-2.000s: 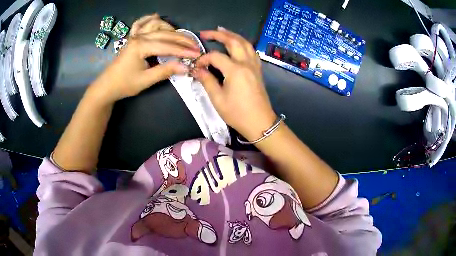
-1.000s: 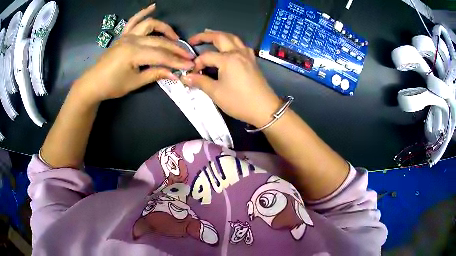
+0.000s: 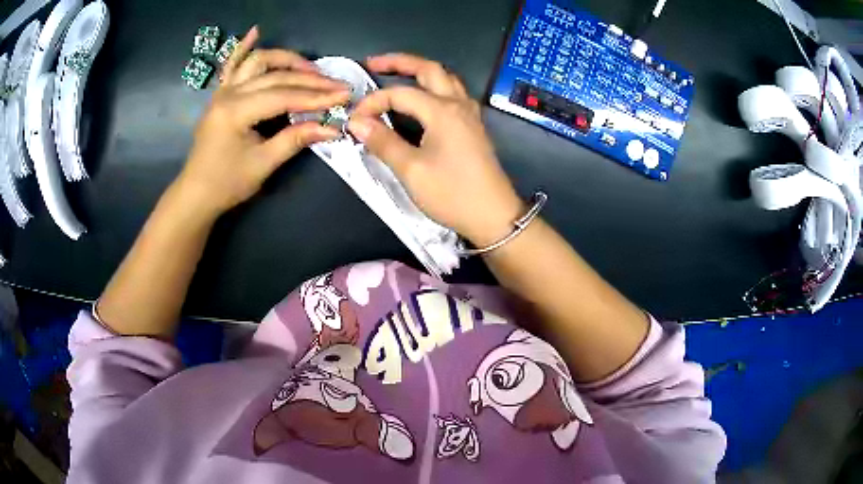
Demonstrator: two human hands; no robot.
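Note:
A white curved housing shell [image 3: 386, 194] lies slantwise on the black top in front of me, its wide round end away from me and its narrow tail near my shirt. My left hand [image 3: 274, 118] and my right hand [image 3: 416, 132] meet over the wide end. Between their fingertips is a small green and silver part [image 3: 333, 117], which looks like a small circuit board. My left thumb and fingers pinch it from the left. My right thumb and forefinger touch at its right side. The fingers hide most of it, and any wires cannot be made out.
Several loose green boards [image 3: 201, 59] lie just beyond my left hand. Stacked white shells [image 3: 43, 123] stand at the far left. A blue test board [image 3: 594, 85] lies at the right. A pile of white curved arms [image 3: 833, 156] with red and black wires is at the far right.
The shell has turned slightly, its tail now further right, and more of its round end shows. Both hands have shifted slightly but stay at the wide end.

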